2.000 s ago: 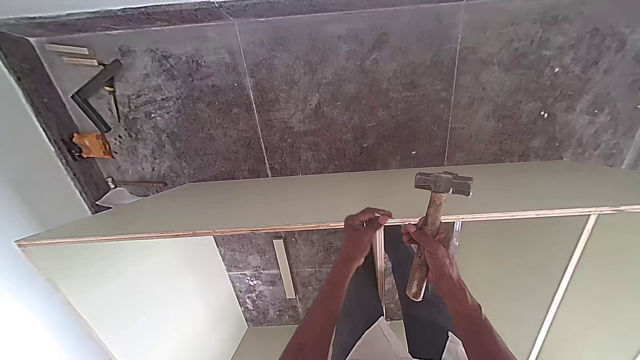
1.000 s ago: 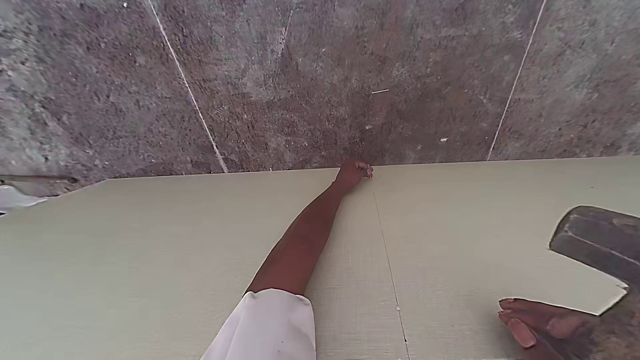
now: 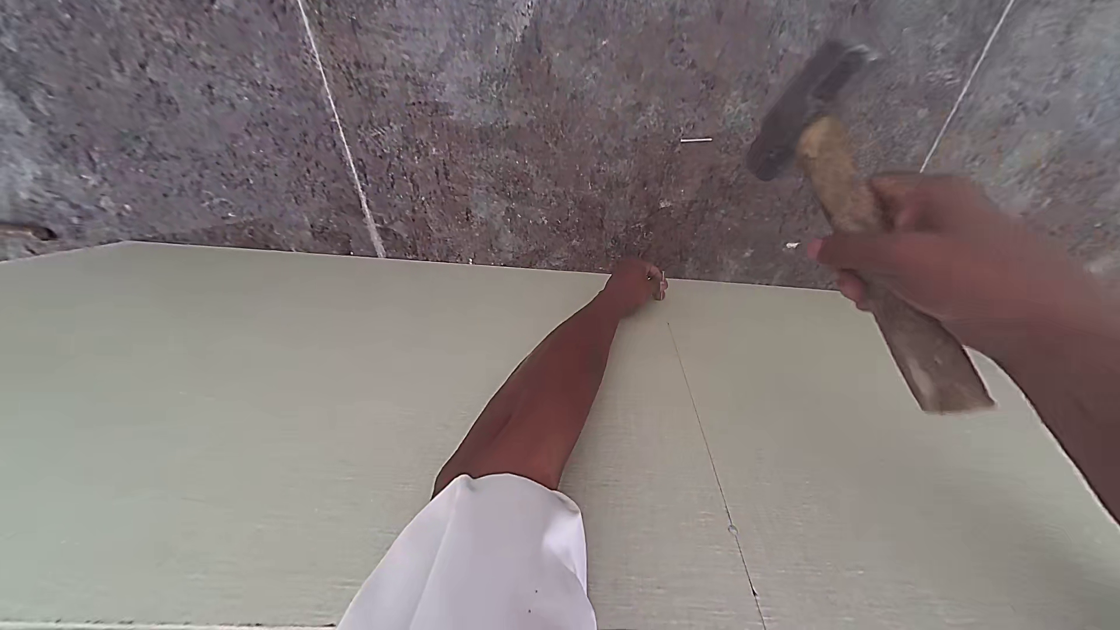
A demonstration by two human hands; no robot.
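My left hand (image 3: 637, 287) reaches to the far edge of a pale green laminated panel (image 3: 262, 394), its fingers pinching a small thin nail (image 3: 662, 282) near the top of a dark line drawn on the panel. My right hand (image 3: 927, 245) grips the wooden handle of a hammer (image 3: 840, 166), raised at the right with its blurred steel head up and to the left, apart from the nail. Along the line (image 3: 700, 416) there are small dark marks, one of them circled. The tip of the nail is too small to make out.
Beyond the panel's far edge lies a mottled grey-brown tiled floor (image 3: 525, 131) with pale joints. A loose nail (image 3: 696, 139) and a small white scrap (image 3: 792, 245) lie on it. At the far left a brownish rod-like object (image 3: 26, 231) rests near the panel.
The view has moved in close over the panel. My right hand has raised the hammer from the lower right since one second ago; my left hand stays at the panel's far edge.
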